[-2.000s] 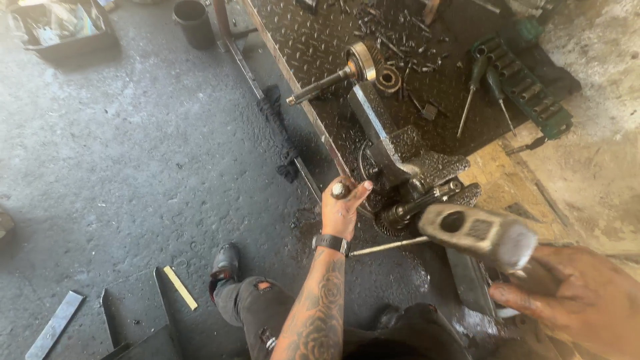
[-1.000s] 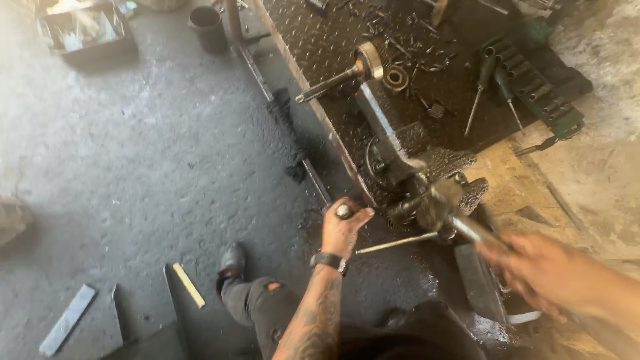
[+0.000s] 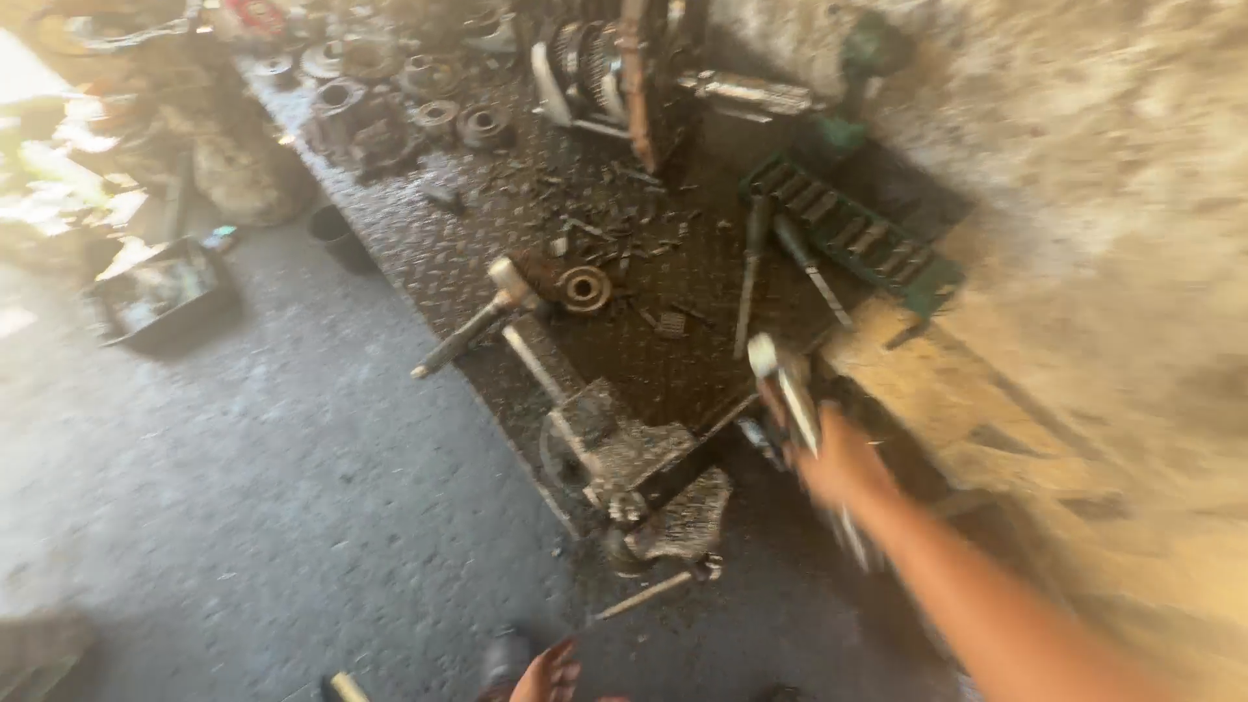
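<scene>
My right hand [image 3: 829, 458], blurred, is closed around a hammer [image 3: 765, 356] at the right of the bench's near corner; a long bright metal part shows beside the grip. My left hand [image 3: 551, 673] is at the bottom edge, partly cut off, below the vise handle [image 3: 643, 597]; whether it holds anything is unclear. Between and above the hands is a greasy bench vise [image 3: 624, 448], with a dark gap between its jaws. A metal shaft with a wide round end [image 3: 468, 331] lies beyond the vise, overhanging the bench edge. A ring-shaped part [image 3: 585, 289] lies beside it.
Small loose parts [image 3: 624, 229] are scattered over the tread-plate bench [image 3: 429, 244]. Two screwdrivers [image 3: 751, 273] [image 3: 814, 273] lie by a green socket tray [image 3: 858, 234]. Several round parts and a gear assembly [image 3: 585, 73] stand farther back. A box [image 3: 166, 292] is on the floor at left.
My right hand has moved away from the vise to its right with the hammer. My left hand has left its place beside the vise and is now lower. The view has shifted much farther over the bench.
</scene>
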